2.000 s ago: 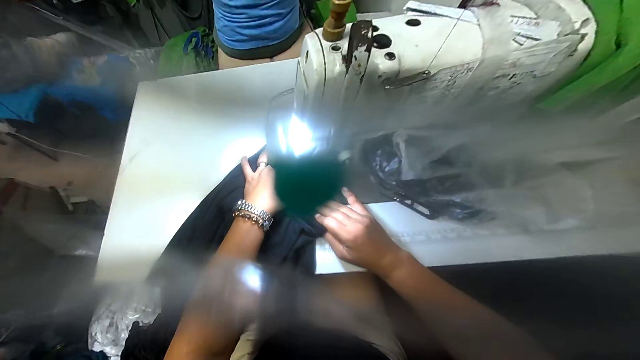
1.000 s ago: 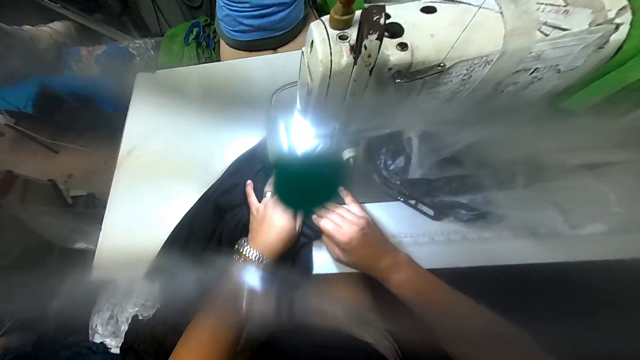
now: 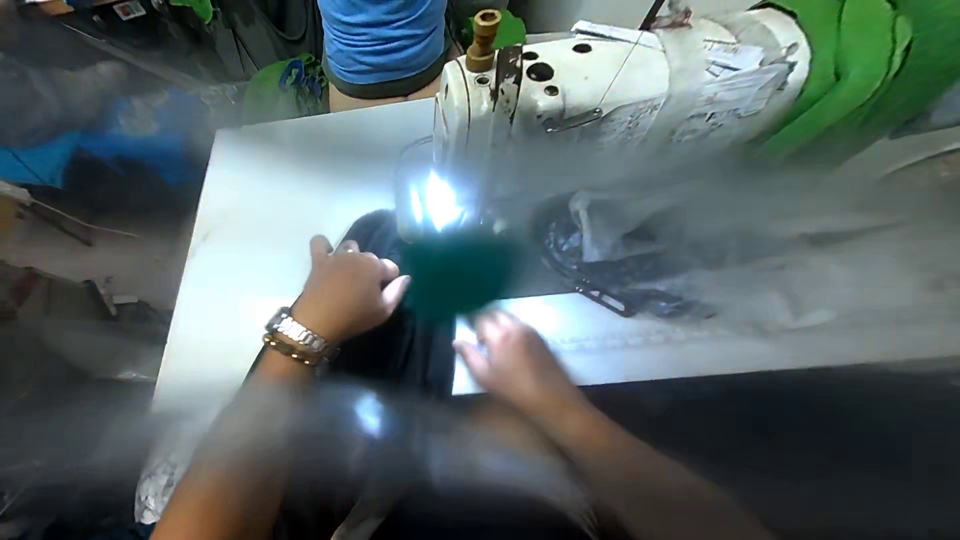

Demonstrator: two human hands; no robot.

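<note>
A white sewing machine stands on a white table, its lamp glaring by the needle area. Black fabric runs from under the machine's head down over the table's front edge. My left hand, with a metal watch and bracelet at the wrist, rests on the left part of this fabric, thumb and fingers bent; whether it pinches the cloth is unclear. My right hand is just right of the fabric over the table's front edge, blurred, its fingertips partly covered by a dark green blot. That blot also hides the needle area.
Dark plastic-like material lies right of the needle area. The white tabletop extends to the left. Green cloth is behind the machine at the right. Beyond the table's far edge is a person in a blue shirt. Blurry haze covers parts of the view.
The black fabric covers less of the table's left side than before. My right hand has moved down a little, away from the needle area. My left hand has shifted to the left.
</note>
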